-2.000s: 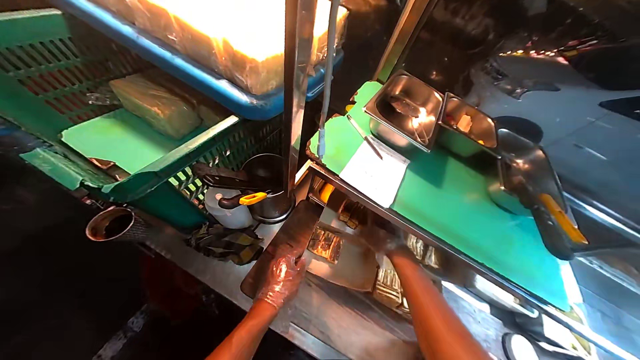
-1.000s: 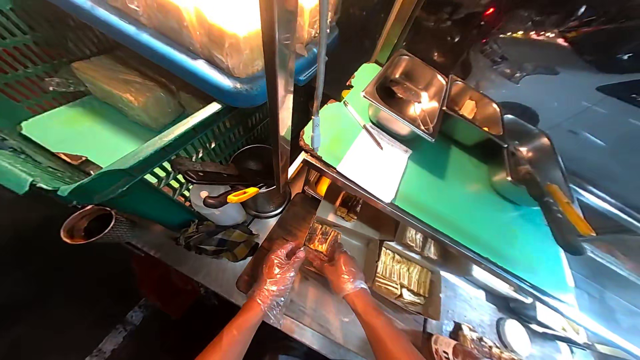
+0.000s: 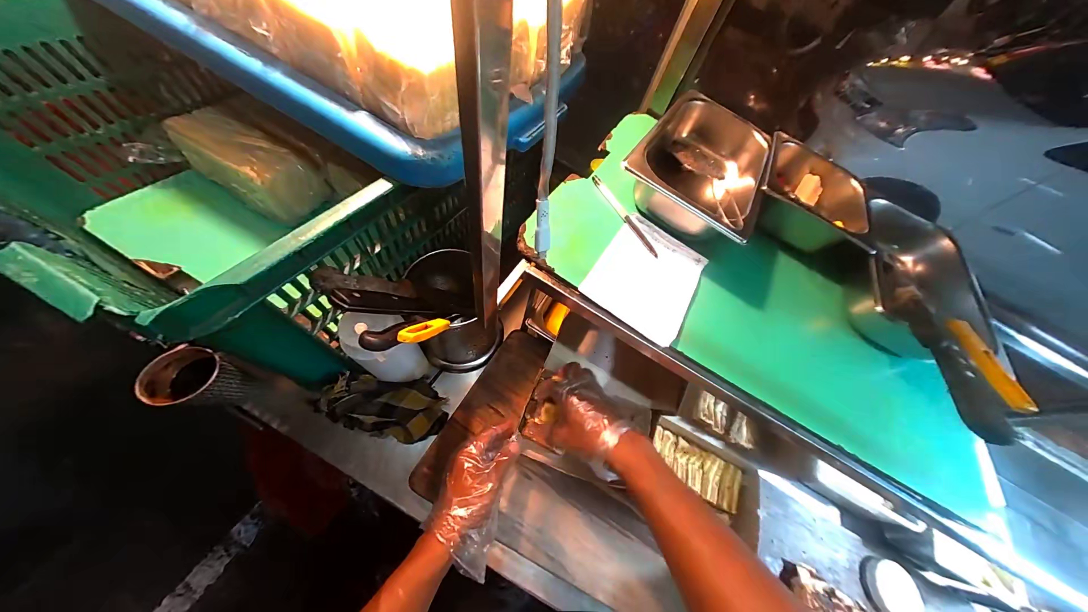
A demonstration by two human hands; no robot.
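My left hand [image 3: 478,478], in a clear plastic glove, rests over the lower part of a dark wooden board [image 3: 501,382]; its fingertips are near the board's right edge. My right hand [image 3: 586,415], also gloved, is bent down over a browned, toasted-looking food piece [image 3: 541,415] just right of the board. Its fingers touch the piece and partly cover it, so the grip cannot be made out. To the right of my right hand, a box [image 3: 748,501] holds a row of pale, folded food pieces [image 3: 699,467].
A green board [image 3: 790,340] carries steel pans [image 3: 701,161], white paper [image 3: 643,276] and a pen [image 3: 627,218]. A metal post [image 3: 486,170] rises behind the wooden board. Left stand a dark pot [image 3: 459,344], yellow-marked handle [image 3: 422,331], checked cloth [image 3: 382,410] and green crate [image 3: 255,280].
A second ago both hands were around the browned piece; now my left hand lies over the wooden board and my right hand covers the piece from above. The view has shifted slightly.
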